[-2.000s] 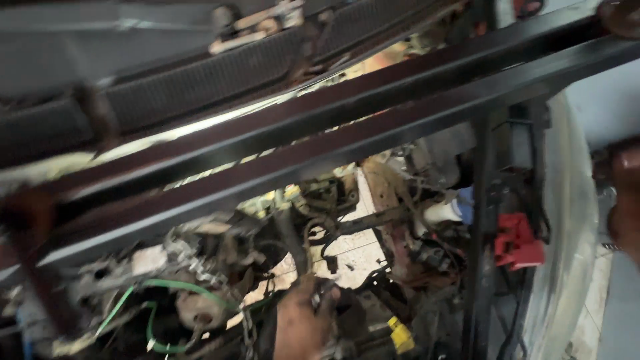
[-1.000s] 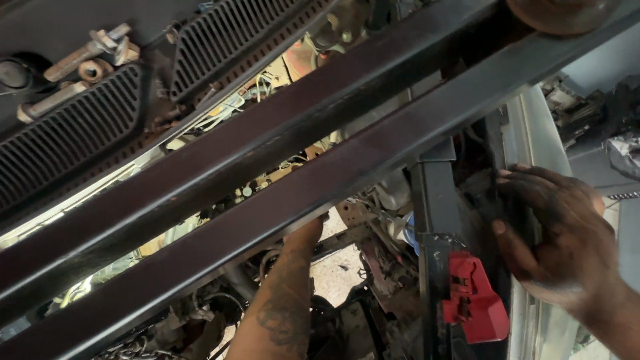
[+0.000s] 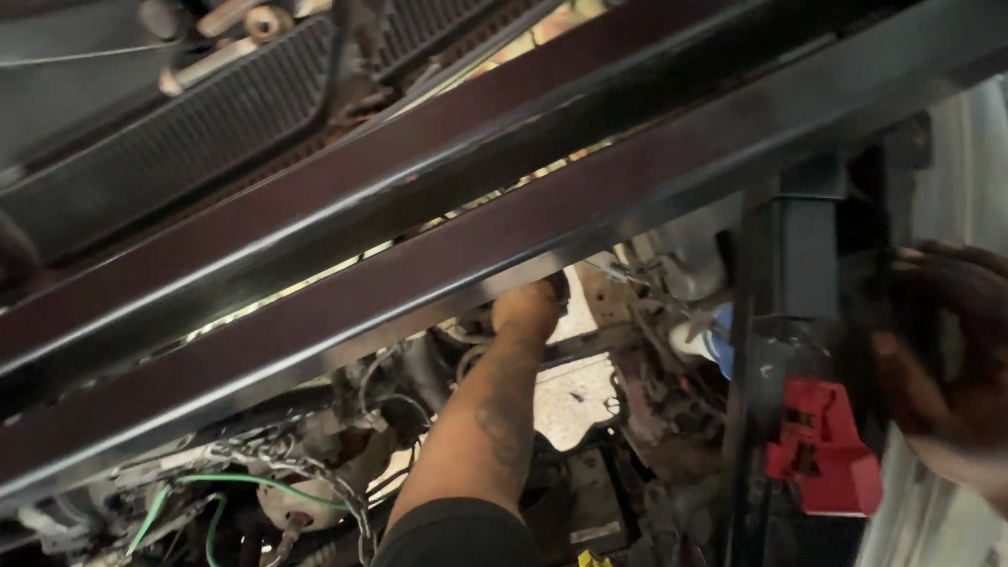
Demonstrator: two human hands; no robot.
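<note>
My left arm reaches from the bottom centre down into a car's engine bay. My left hand (image 3: 529,309) is just below the lower of two dark metal beams (image 3: 504,228); its fingers are mostly hidden, and what they touch is unclear. At the right edge, my right hand (image 3: 945,354) is blurred beside a dark upright metal post (image 3: 807,252) and the pale fender edge (image 3: 957,173). Its thumb stands apart from its fingers, but shadow hides whether it grips anything. A red plastic part (image 3: 831,453) sits between the post and this hand.
A ribbed black cowl grille (image 3: 189,134) with loose rusty bolts (image 3: 209,67) and a nut (image 3: 268,24) lies at upper left. A metal chain (image 3: 315,468) and green wire (image 3: 268,487) run at lower left. A blue and white item (image 3: 713,339) is behind the post.
Two seconds ago a hand showed at the bottom centre; my left arm now reaches farther in under the beam. My right hand, resting by the fender a second ago, remains near it. The view has shifted.
</note>
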